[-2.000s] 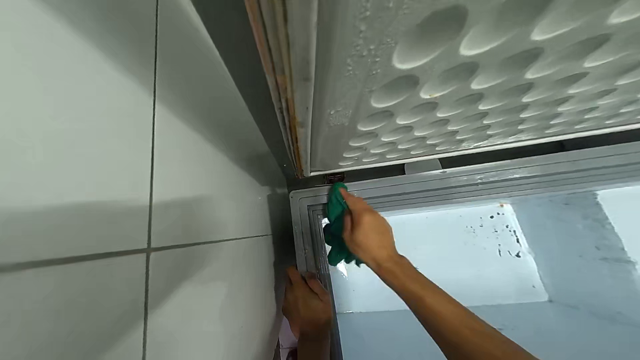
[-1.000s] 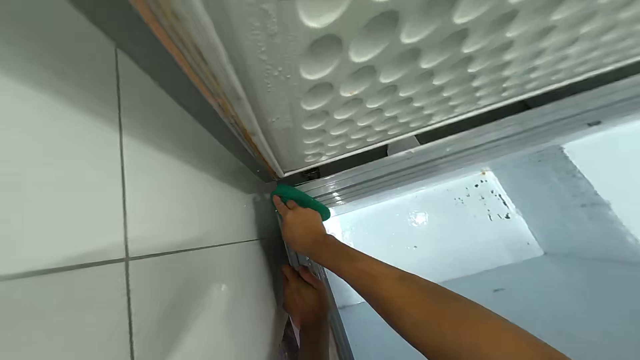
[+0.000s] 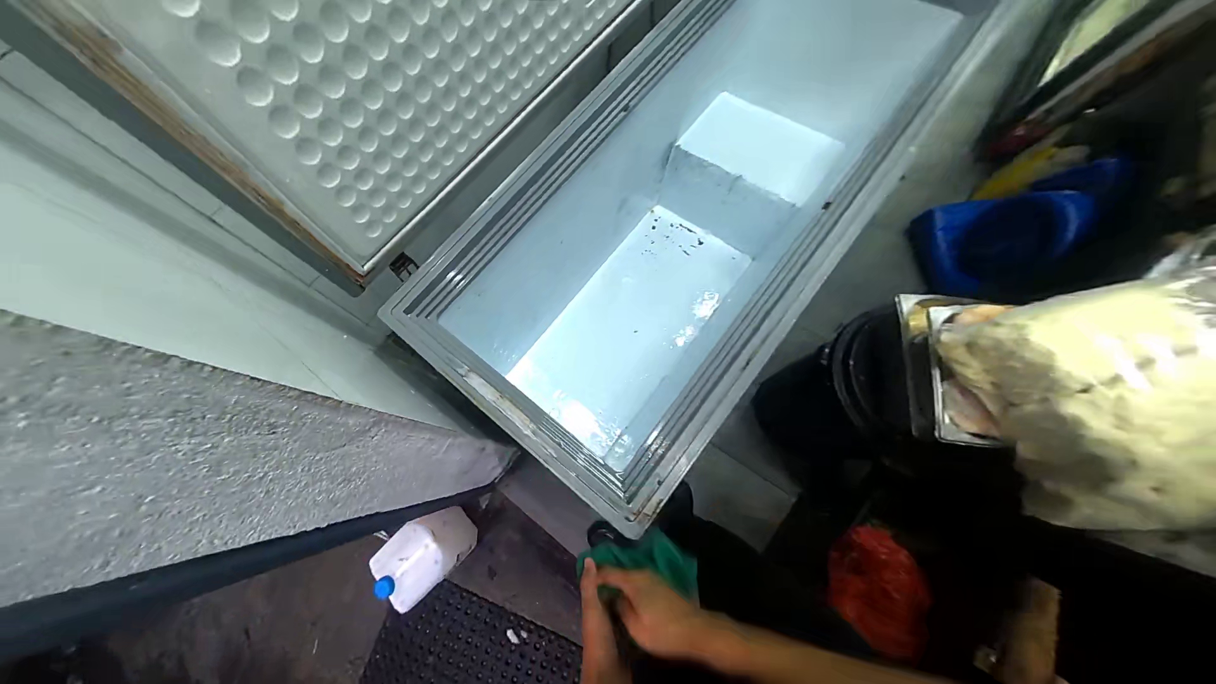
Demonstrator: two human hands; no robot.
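An open chest freezer (image 3: 527, 432) with a grey rim and pale blue inner walls fills the middle. Dark specks and wet shine show on its white floor. Its dimpled white lid (image 3: 323, 85) stands raised at the upper left. Just below the freezer's near corner, my right hand (image 3: 655, 608) grips a green cloth (image 3: 670, 562). Close beside it, my left hand (image 3: 598, 617) is raised against the cloth's left part; its fingers are partly hidden, so whether it grips the cloth is unclear.
A white plastic jug (image 3: 427, 556) with a blue cap lies near a black rubber mat (image 3: 465, 636). A rough wall (image 3: 209, 465) runs along the left. Right of the freezer are a blue container (image 3: 997, 237), a large pale bag (image 3: 1121, 408) and a red plastic bag (image 3: 876, 589).
Both hands and the green cloth have moved from the freezer's corner by the lid and tiled wall to below its near corner. The view has swung widely.
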